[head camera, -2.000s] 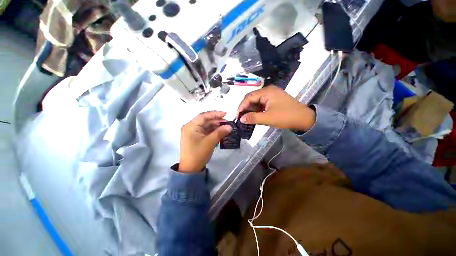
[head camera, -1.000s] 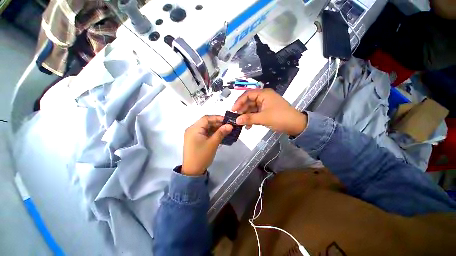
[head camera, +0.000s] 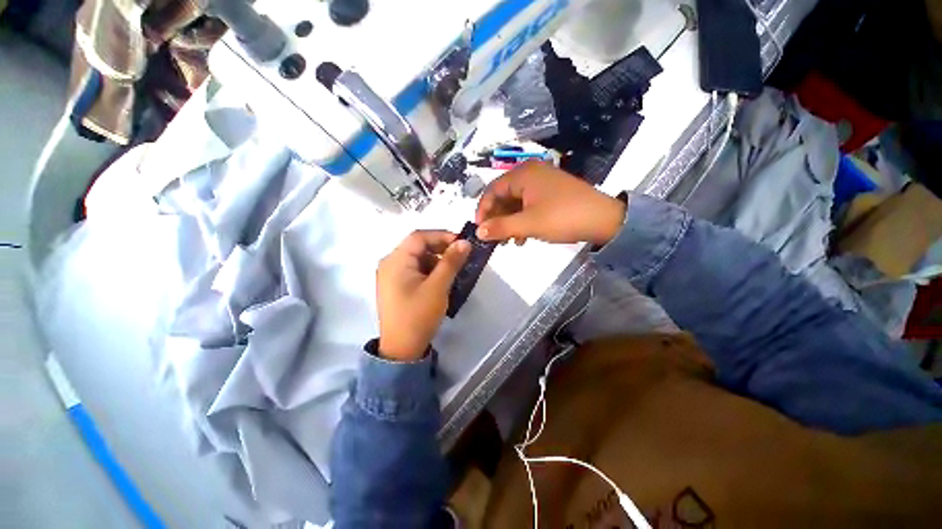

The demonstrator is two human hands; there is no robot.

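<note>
A small dark label point(head camera: 472, 271) is pinched between the fingertips of both hands, in front of the needle area of the white sewing machine point(head camera: 310, 98). My left hand point(head camera: 415, 289) holds its upper left side between thumb and fingers. My right hand point(head camera: 542, 207) grips its top end. The label hangs down at a slant; whether it is one piece or several cannot be told. Light grey cloth point(head camera: 279, 341) lies in folds to the left of and below my left hand.
Dark labels point(head camera: 609, 98) and a clear plastic bag point(head camera: 529, 98) lie right of the needle, near small red and blue tools point(head camera: 522, 157). A black rectangular device point(head camera: 729, 47) with a white cable lies at the table edge. A grey cloth heap point(head camera: 785, 176) is further right.
Both hands stay close together. The two label parts seen spread apart at first came together, and the label now hangs as one narrow slanted strip. The view has shifted slightly.
</note>
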